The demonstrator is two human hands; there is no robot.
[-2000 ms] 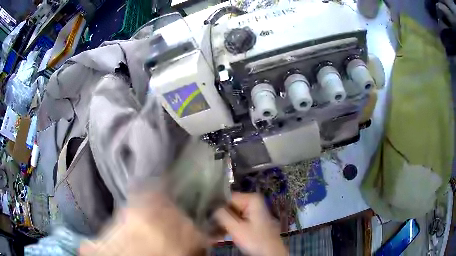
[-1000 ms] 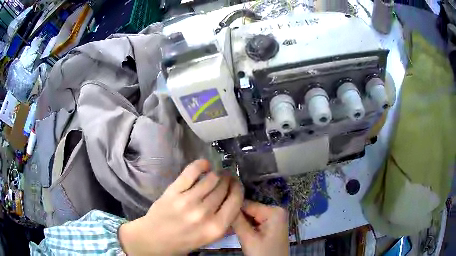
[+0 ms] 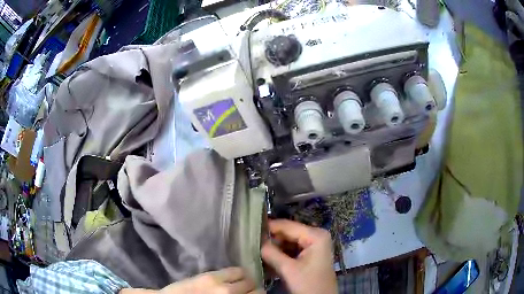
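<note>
A large taupe garment (image 3: 172, 212) is heaped left of the white overlock machine (image 3: 224, 118). Its edge, with a pale olive strip (image 3: 250, 229), runs straight down from the needle area (image 3: 257, 172) toward me. My right hand (image 3: 301, 252) pinches the strip's right edge below the presser foot, thumb and finger together. My left hand (image 3: 215, 282) lies on the garment at the bottom edge of the picture, partly cut off; its fingertips press on the cloth near the strip.
A tangled heap of thread trimmings (image 3: 345, 215) lies on a blue patch before the machine. A long olive-green cloth (image 3: 480, 138) hangs at right, above a smartphone (image 3: 459, 278). Cluttered goods line the far left. Four thread dials (image 3: 349, 112) face me.
My left hand has moved down from the needle area to the bottom edge. The garment is spread flatter, and the olive strip now shows straight. My right hand stays near the same place.
</note>
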